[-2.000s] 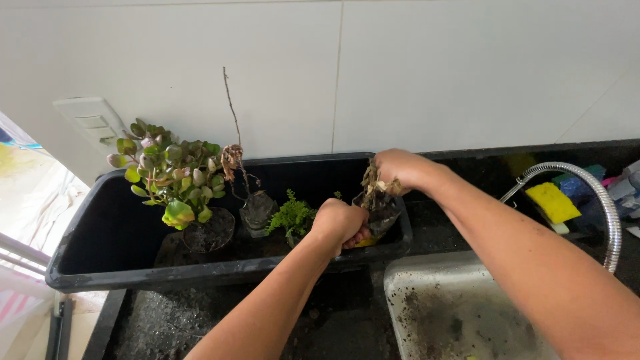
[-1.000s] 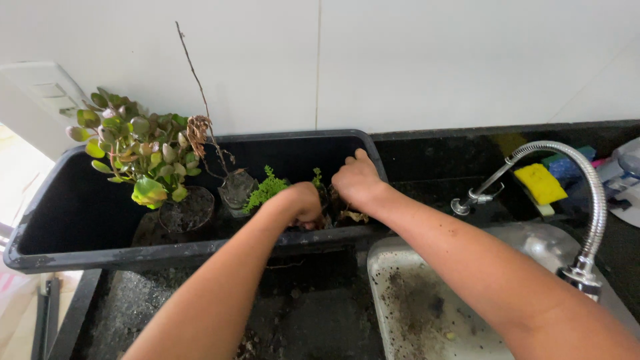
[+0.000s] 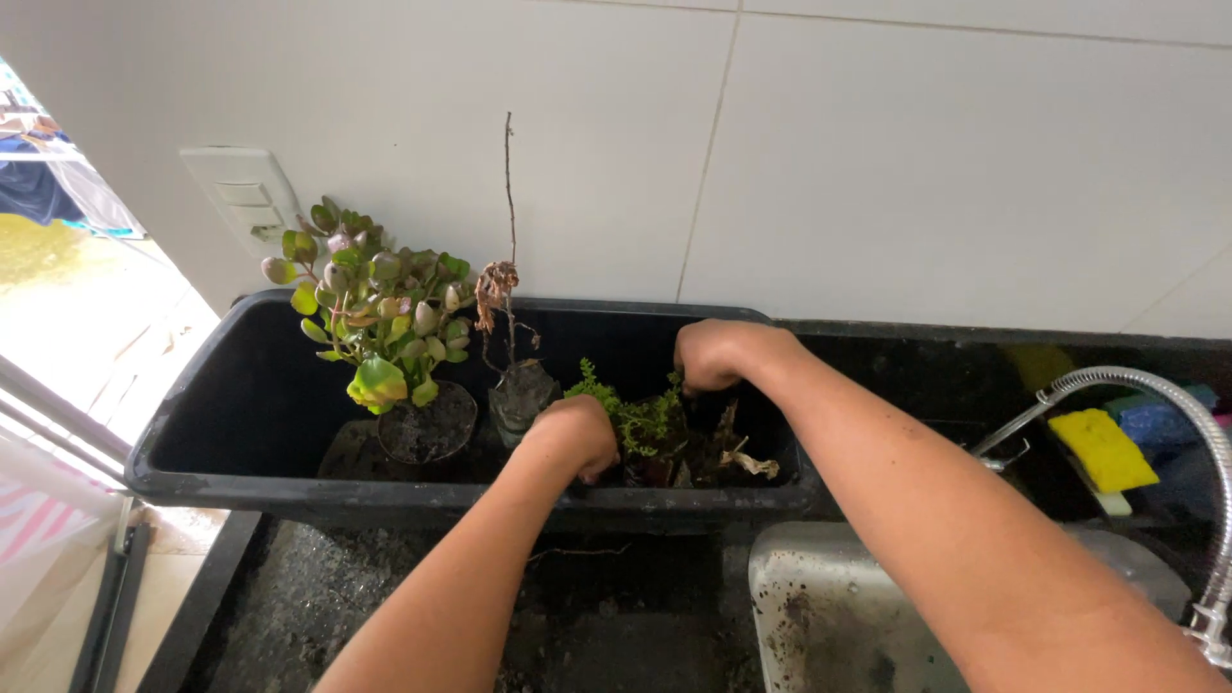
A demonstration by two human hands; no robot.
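Both hands reach into a long black plastic planter box against the tiled wall. My left hand is curled at the front of a small green leafy plant; its fingertips are partly hidden. My right hand bends down behind that plant's right side, fingers hidden inside the box. Dry brown leaves lie in the right end. A succulent with thick green leaves grows from a round pot of soil at the left. Beside it, a bare dry stem rises from a bag of soil.
A dirt-speckled metal sink lies at the lower right, with a flexible-neck faucet beside it. A yellow sponge is on the black stone counter, which has scattered soil. A white wall switch is behind the succulent.
Two seconds ago both hands were around the dry plant at the box's right end. Now my left hand is at the green plant, and the dry leaves lie low in the box.
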